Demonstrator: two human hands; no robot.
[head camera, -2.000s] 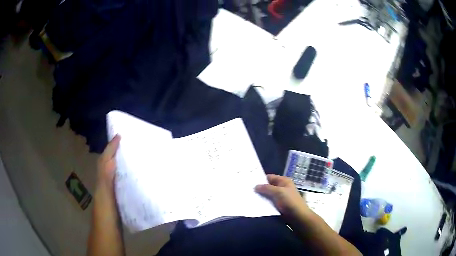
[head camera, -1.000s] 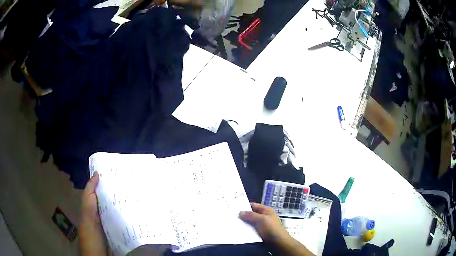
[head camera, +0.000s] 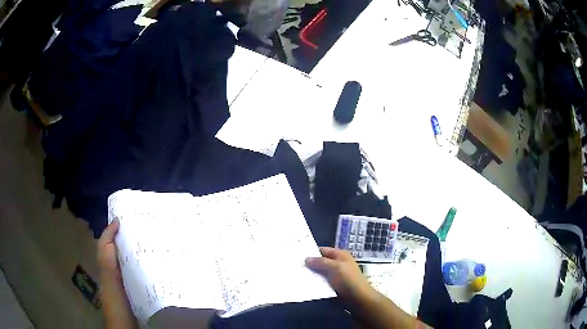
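White production sheets (head camera: 212, 247) with rows of small dark print lie open between my hands, above dark cloth. My left hand (head camera: 109, 257) grips their left edge, its fingers partly hidden behind the paper. My right hand (head camera: 341, 271) pinches their right edge, thumb on top. A pale calculator (head camera: 367, 238) with blue and dark keys and one red key lies just beyond my right hand. It rests on a spiral note pad (head camera: 412, 257) with writing on it.
Dark garments (head camera: 148, 109) are heaped at the left. The white worktable (head camera: 412, 180) bears a dark oblong case (head camera: 347, 101), scissors (head camera: 415, 38), a blue marker (head camera: 436, 126), a green-handled tool (head camera: 447, 223), a bottle (head camera: 458, 272) and a yellow ball-like object (head camera: 479, 283).
Since two seconds ago the view has shifted, and the sheets sit lower left in the picture and look flatter. Both hands keep hold of them. Little differs from one second ago.
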